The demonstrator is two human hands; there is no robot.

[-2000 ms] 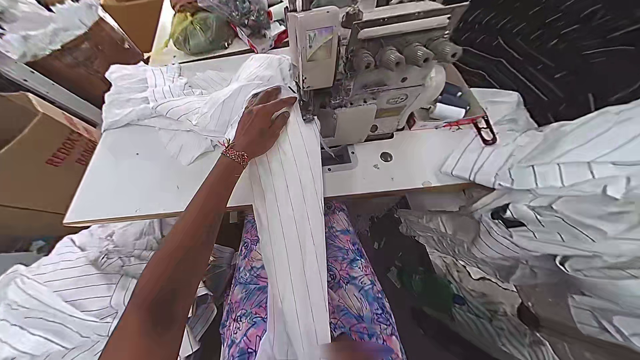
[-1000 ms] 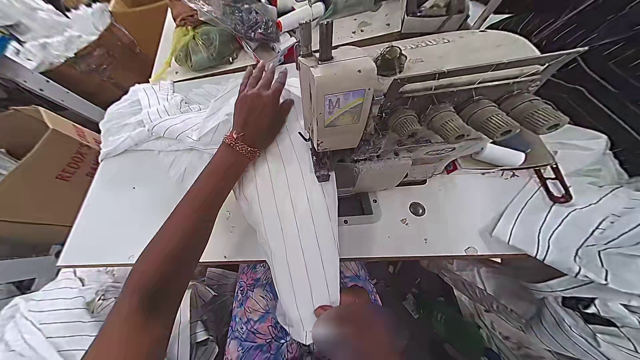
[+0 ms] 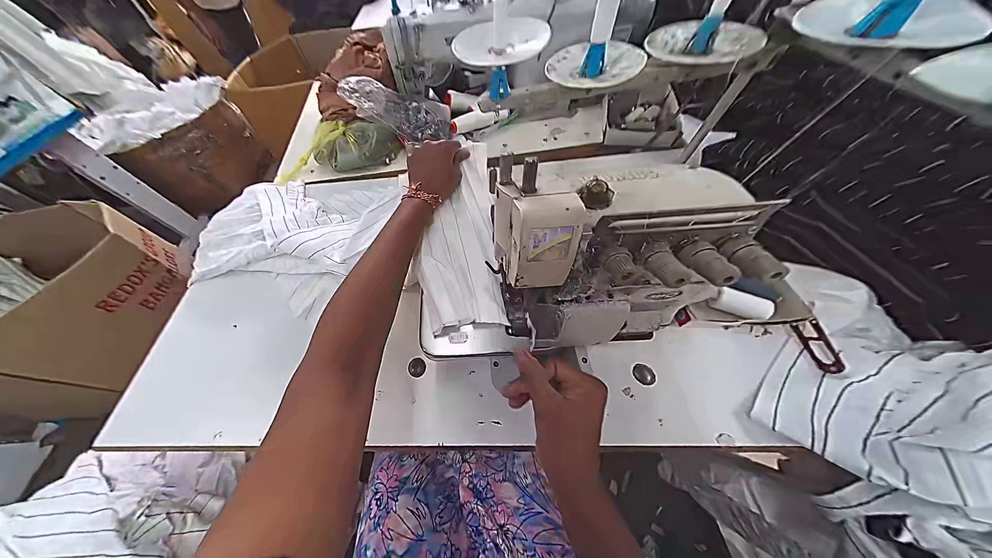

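An industrial overlock sewing machine (image 3: 542,232) stands on a white worktable (image 3: 256,372). White fabric with dark stripes (image 3: 461,271) lies left of its head, its near edge beside the presser foot on the metal plate. My left hand (image 3: 435,170) grips the far part of this fabric behind the machine's left side. Just in front of the presser foot, my right hand (image 3: 558,391) pinches a thin white thread or strip (image 3: 532,333) between thumb and fingers. More of the striped fabric (image 3: 302,225) lies bunched on the table to the left.
Striped fabric pieces (image 3: 914,411) are heaped at the right. A cardboard box (image 3: 85,310) stands left of the table. Behind are a tied bag (image 3: 356,146), thread cones and white spool discs (image 3: 595,63). A red metal hook-like piece (image 3: 818,349) juts out right of the machine.
My left hand has moved farther back with the fabric. The near end of the fabric, over my lap before, is now by the presser foot. My right hand has come up to the machine.
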